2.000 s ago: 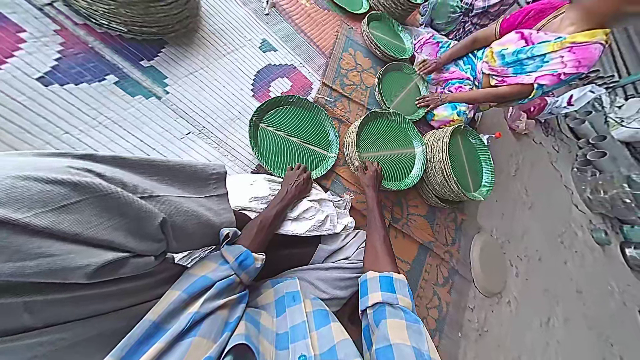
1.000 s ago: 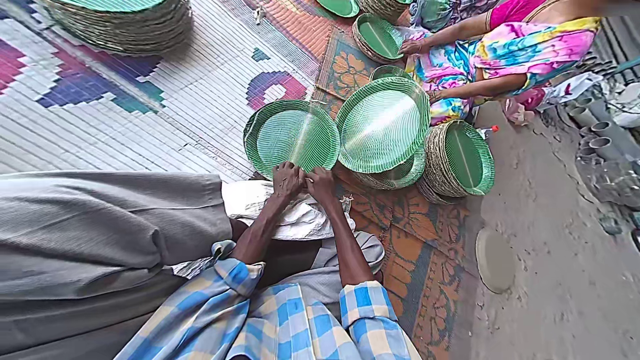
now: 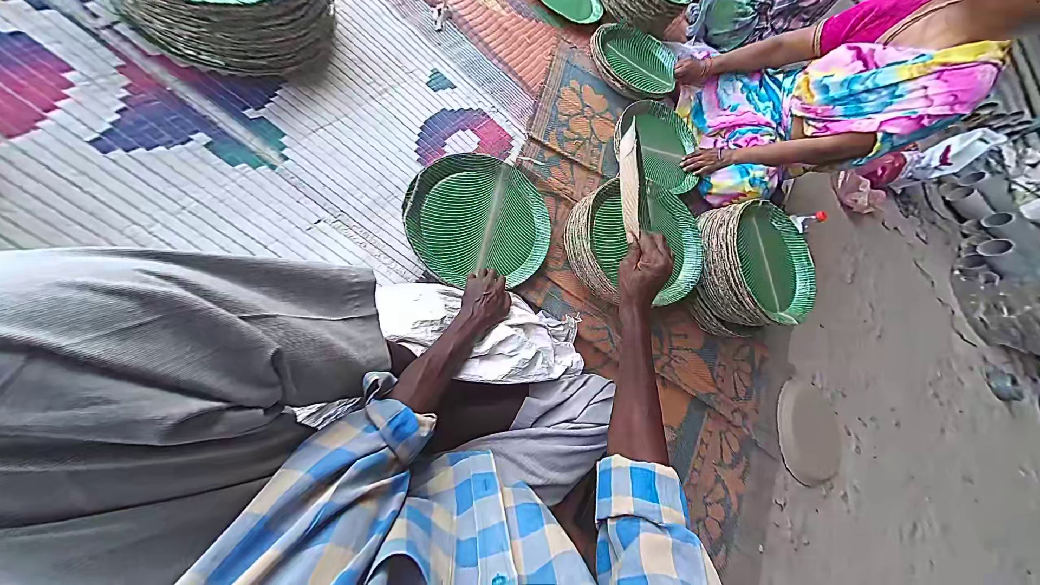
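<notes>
My left hand (image 3: 486,299) grips the near rim of a round green leaf-patterned plate (image 3: 463,215), with at least one more plate edge showing behind it. White cloth (image 3: 520,345) lies over my lap below that hand. My right hand (image 3: 645,264) holds another plate (image 3: 630,183) by its edge; it is turned nearly edge-on, its pale underside showing. Behind it leans a stack of green plates (image 3: 674,260). A further stack (image 3: 768,264) of plates stands just right of that one.
A person in bright patterned cloth (image 3: 894,97) sits at upper right, hands at more plates (image 3: 642,61). A tall plate stack (image 3: 236,36) stands on the striped mat at upper left. A pale disc (image 3: 808,431) lies on the ground at right, near grey cups (image 3: 995,236).
My right hand has moved right, away from my left hand, and the plate it holds has swung from face-up to nearly edge-on. My left hand stays at the left plate's rim.
</notes>
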